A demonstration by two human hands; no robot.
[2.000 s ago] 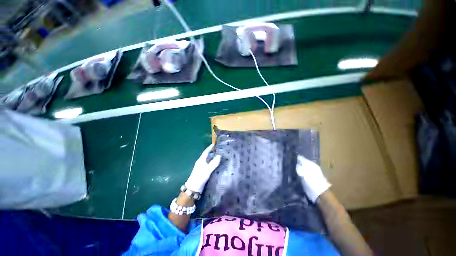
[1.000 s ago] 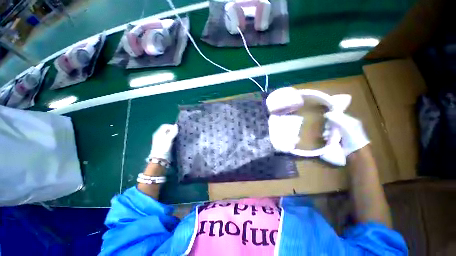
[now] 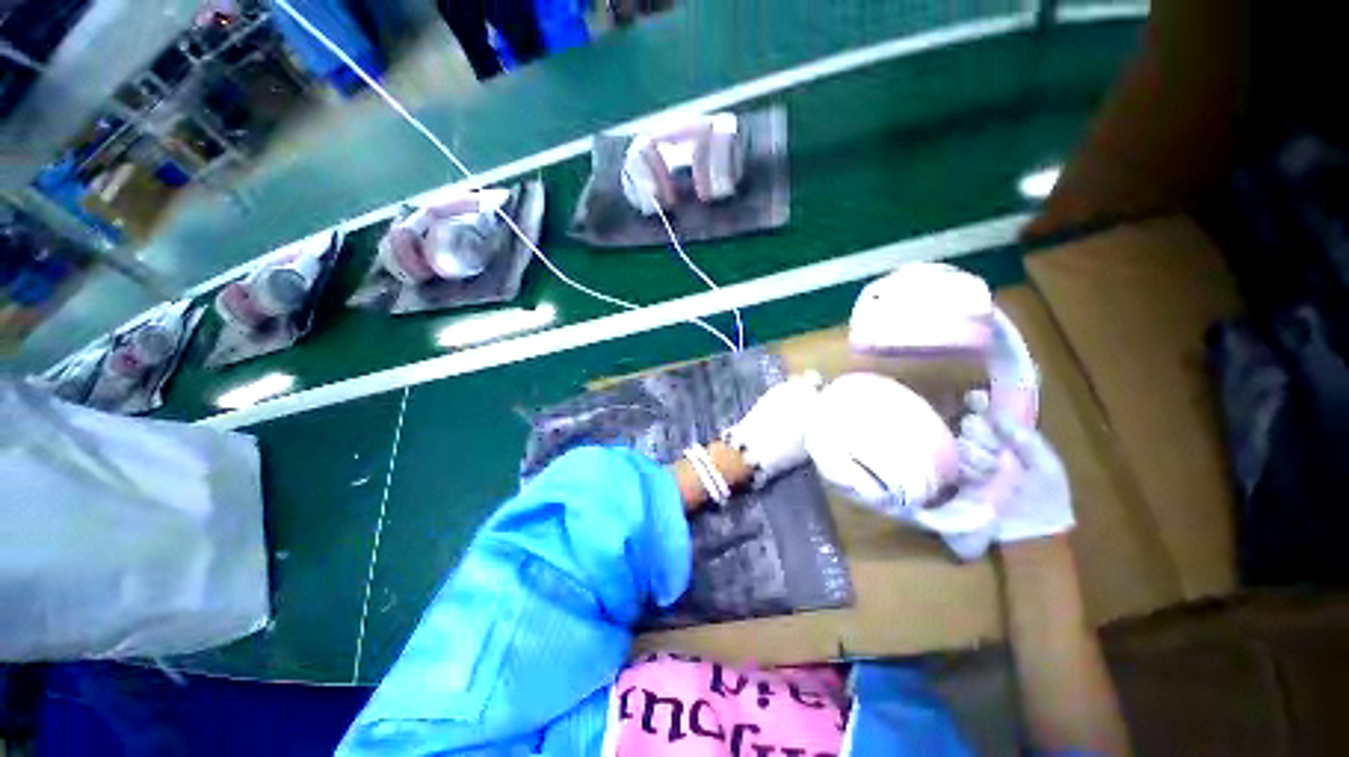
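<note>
The white and pale pink cat-ear headset [image 3: 891, 438] is held up over the cardboard sheet [image 3: 947, 584], at the right edge of the dark bubble bag. My right hand [image 3: 1012, 481], in a white glove, grips the headband on its right side. My left hand [image 3: 775, 426], also gloved, reaches across the bag to the left side of the lower ear cup; its fingertips are at the cup, and whether they grip is unclear. The dark bubble bag [image 3: 762, 555] lies flat, partly under my left arm. The white cable [image 3: 695, 260] runs to the bag's top edge.
Several headsets lie on dark bags along the green conveyor [image 3: 888, 163], behind its white rail [image 3: 592, 328]. A bulky whitish bag [image 3: 126, 525] is at the left. A large carton with dark bags [image 3: 1295, 444] is at the right. Part of a person in blue [image 3: 545, 27] stands beyond the belt.
My left hand has moved from the bag's left edge across to the headset. My right hand still holds the headset, now turned and slightly lower. The view has shifted.
</note>
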